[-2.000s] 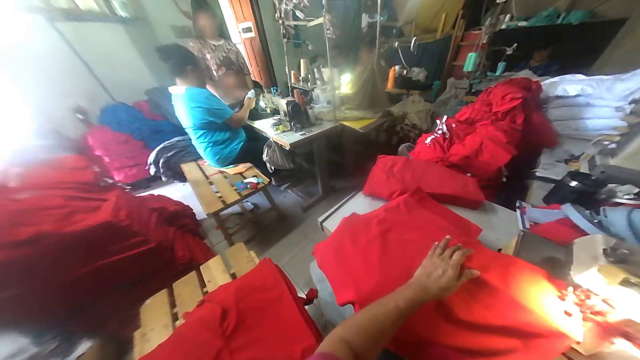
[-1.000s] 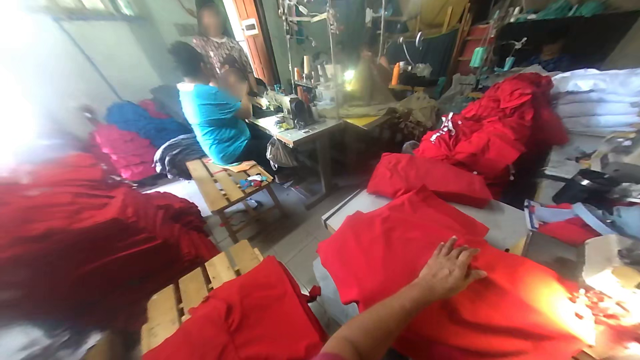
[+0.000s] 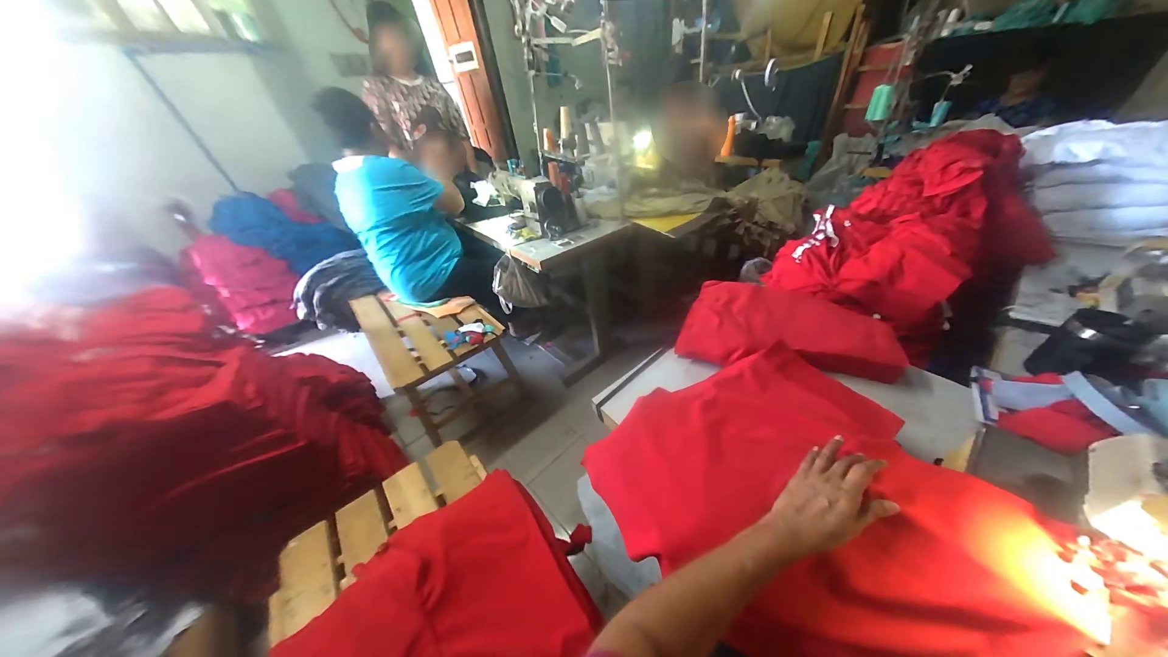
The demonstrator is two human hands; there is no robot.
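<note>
My left hand (image 3: pixel 829 500) lies palm down on a red fabric piece (image 3: pixel 721 447), fingers slightly apart, gripping nothing. The red fabric is spread flat over a light-topped table (image 3: pixel 940 399) and drapes past its near left side. Sunlight falls on its right part. Behind it on the same table rests a folded red fabric bundle (image 3: pixel 789 330). Another red cloth (image 3: pixel 465 575) lies over a slatted wooden bench (image 3: pixel 360 534) to the left of my forearm. My right hand is out of view.
A large red fabric heap (image 3: pixel 164 429) fills the left side; more red garments (image 3: pixel 912 228) pile behind the table. A person in a blue shirt (image 3: pixel 397 224) sits at a sewing machine (image 3: pixel 538 201) beyond a second slatted bench (image 3: pixel 401 351). Another person stands behind.
</note>
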